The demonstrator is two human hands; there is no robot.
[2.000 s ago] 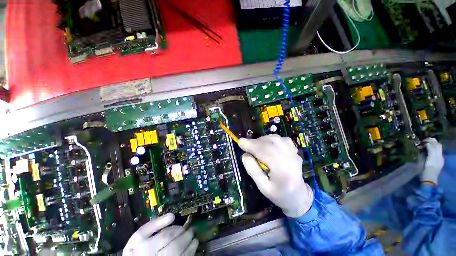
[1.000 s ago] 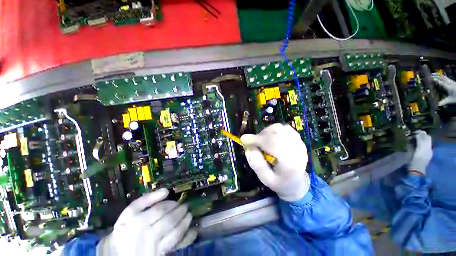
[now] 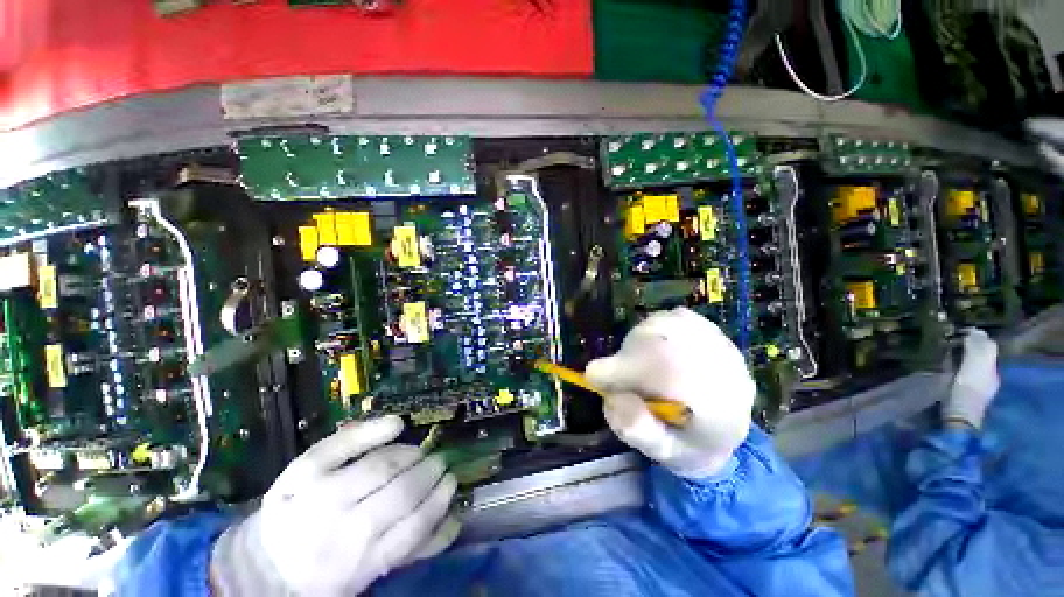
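A green circuit board full of parts lies in a black pallet in front of me. It has yellow block capacitors at its upper left and a white edge strip down its right side. My gloved right hand holds a thin yellow stick, its tip at the board's lower right, close to the white strip. My gloved left hand rests at the board's near edge, fingers slightly spread. Its fingertips are by the near connectors; I cannot tell whether it grips anything.
More boards in pallets stand to the left and right. A metal rail runs behind, with a red mat beyond. A blue coiled cord crosses the view. Another person's gloved hand is at the right.
My right hand and the yellow stick's tip have moved down along the white strip toward the near edge. My left hand stays near the same edge. The view has shifted.
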